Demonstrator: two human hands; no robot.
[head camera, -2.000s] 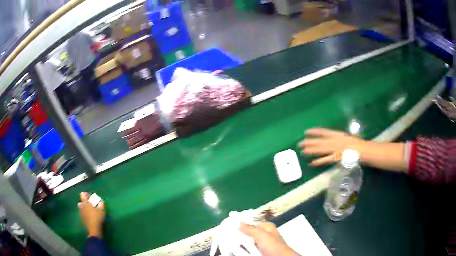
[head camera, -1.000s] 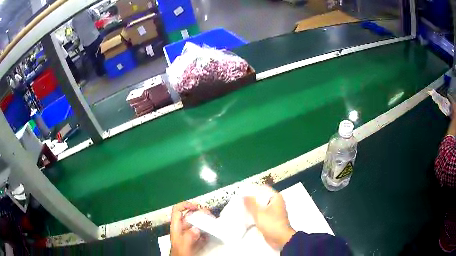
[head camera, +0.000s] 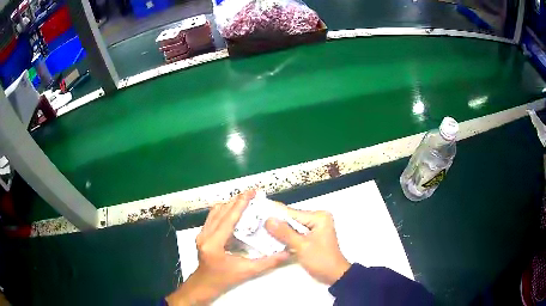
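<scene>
A white power adapter (head camera: 250, 222) is held between my two hands above the white sheet (head camera: 365, 218). My left hand (head camera: 224, 242) grips it from the left, with the fingers along its far side. My right hand (head camera: 311, 239) lies against its right side, with the thumb over its face and white cloth (head camera: 293, 222) under the fingers. The hands hide much of the adapter and the cloth, so where one ends is hard to tell.
A clear bottle (head camera: 428, 161) with a white cap stands right of the sheet. The chipped belt rail (head camera: 287, 179) runs beyond the hands, then the green conveyor belt (head camera: 179, 131). A carton of bagged parts (head camera: 275, 39) and reddish-brown stacks (head camera: 185, 39) sit beyond the belt. A white item (head camera: 537, 127) lies far right.
My left hand has come back from the belt to the sheet with the adapter, and both hands now meet on it. The co-worker's hand and the adapter on the belt have left view.
</scene>
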